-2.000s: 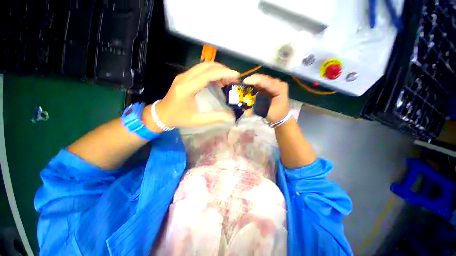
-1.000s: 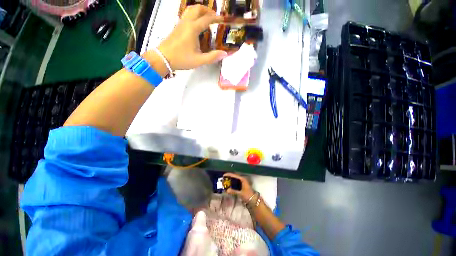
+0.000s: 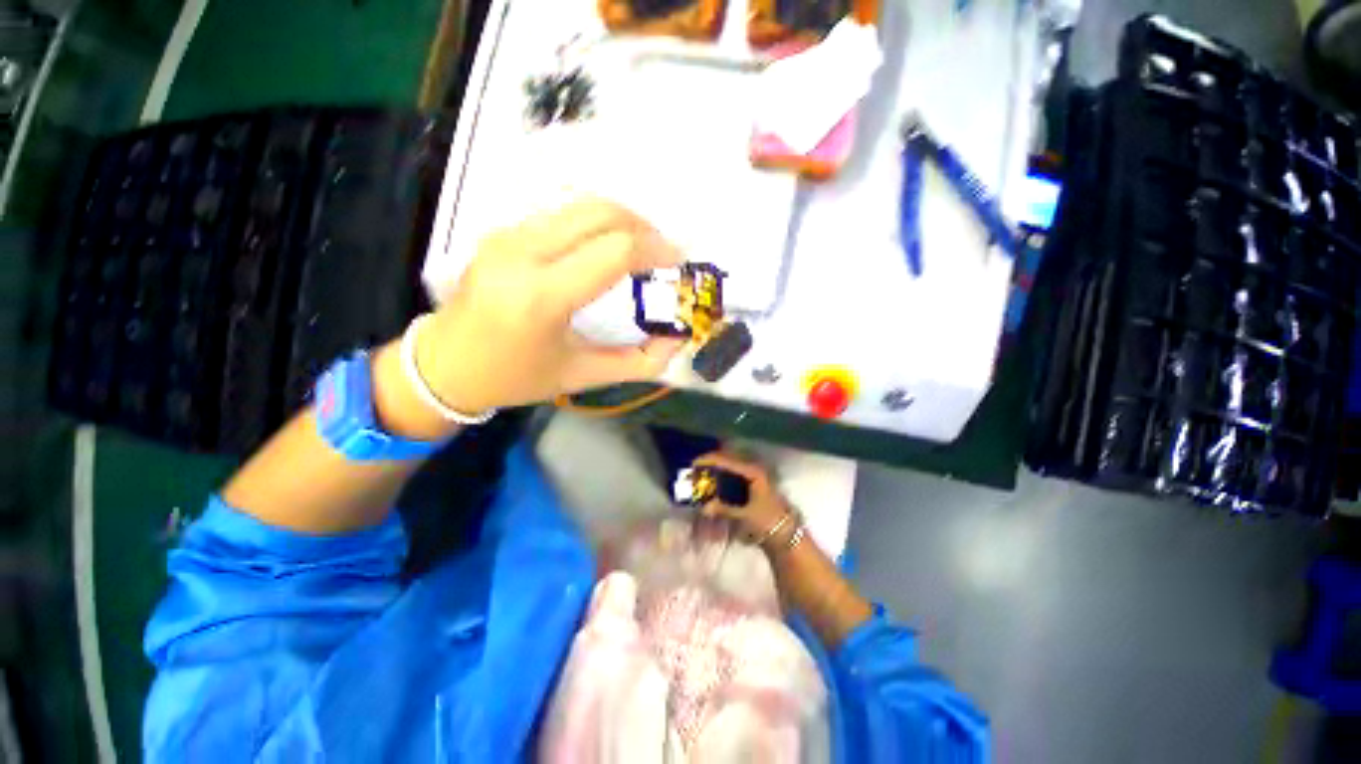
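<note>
My left hand (image 3: 560, 306) holds an open watch case assembly (image 3: 679, 300) between thumb and fingers above the front of the white machine bed. Its white and gold inside shows, and a small dark display module (image 3: 723, 351) hangs off its lower right side. My right hand (image 3: 758, 500) is low near my lap, below the machine's front edge. It holds a second open case assembly (image 3: 696, 485), white and gold inside, with a dark screen part beside it. The right fingertips are partly hidden by the unit.
The white machine bed (image 3: 657, 164) carries orange-brown fixtures (image 3: 664, 15), a white cloth (image 3: 818, 82) on a pink-orange block, a dark pile of small parts (image 3: 558, 97), and blue nippers (image 3: 955, 187). A red stop button (image 3: 827, 393) is at its front. Black trays stand left (image 3: 224, 276) and right (image 3: 1239, 284).
My left hand has come back from the fixtures towards the machine's front edge, now with a case assembly in it. My right hand still holds its unit low near my lap.
</note>
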